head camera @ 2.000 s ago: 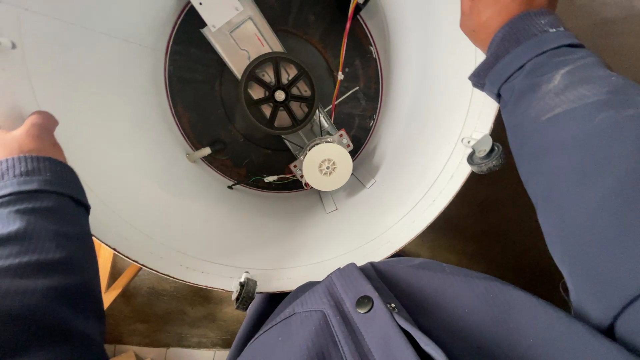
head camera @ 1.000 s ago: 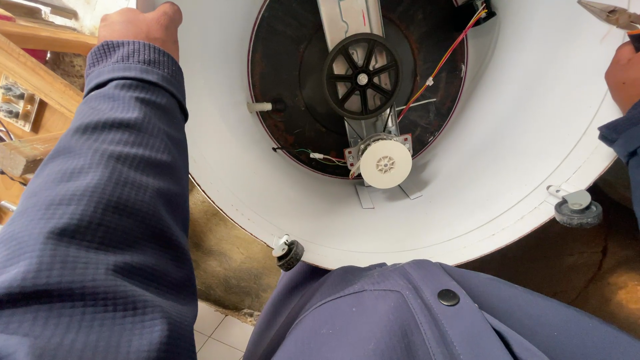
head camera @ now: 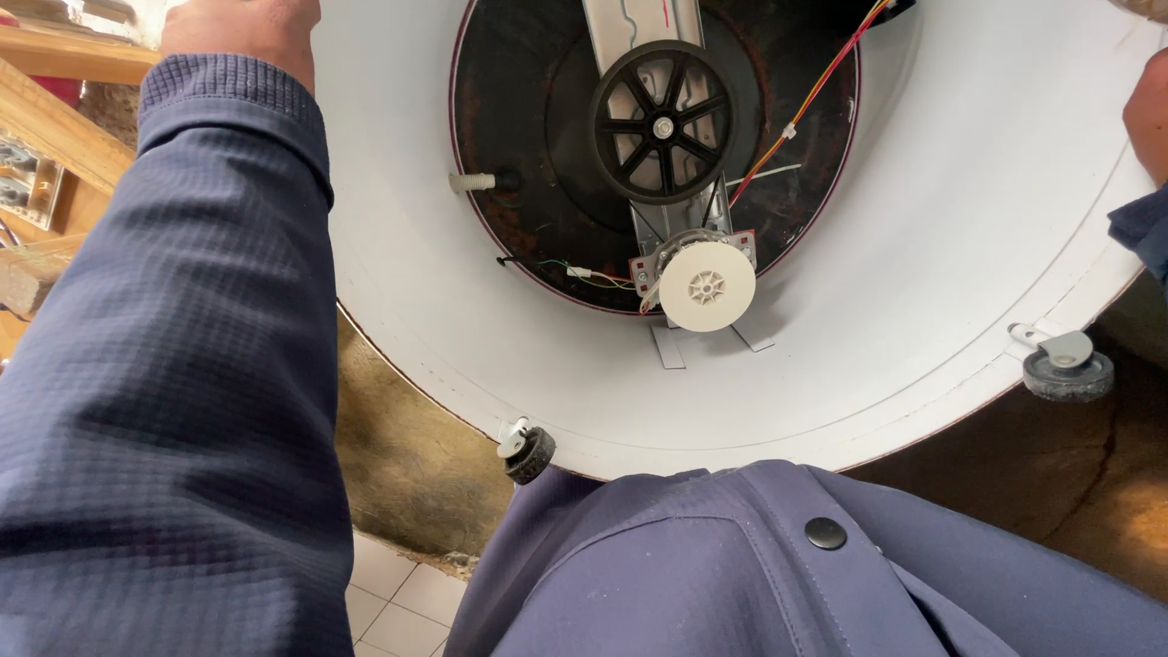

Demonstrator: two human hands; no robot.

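Note:
My left hand (head camera: 242, 36) is at the upper left, fingers curled over the edge of a large white round casing (head camera: 794, 392); the fingertips are hidden. Only part of my right hand (head camera: 1148, 119) shows, at the right edge beside the casing wall; its grip is out of view. Inside the casing, a black spoked pulley (head camera: 664, 123) sits on a metal bracket (head camera: 639, 27) over a dark round base (head camera: 566, 137). Below the pulley is a motor with a white plastic disc (head camera: 707, 286). Red and yellow wires (head camera: 817, 91) run up to the right.
Two caster wheels, one on the left (head camera: 527, 452) and one on the right (head camera: 1068, 365), are at the casing's near rim. Wooden bars (head camera: 64, 109) stand at the left. White floor tiles (head camera: 401, 593) show below. A threaded white rod (head camera: 473, 182) sticks out inside the casing.
My left hand has moved from the casing's left side to its upper left. My right hand has left the upper right rim; pliers showed beside it one second ago. The view has shifted left.

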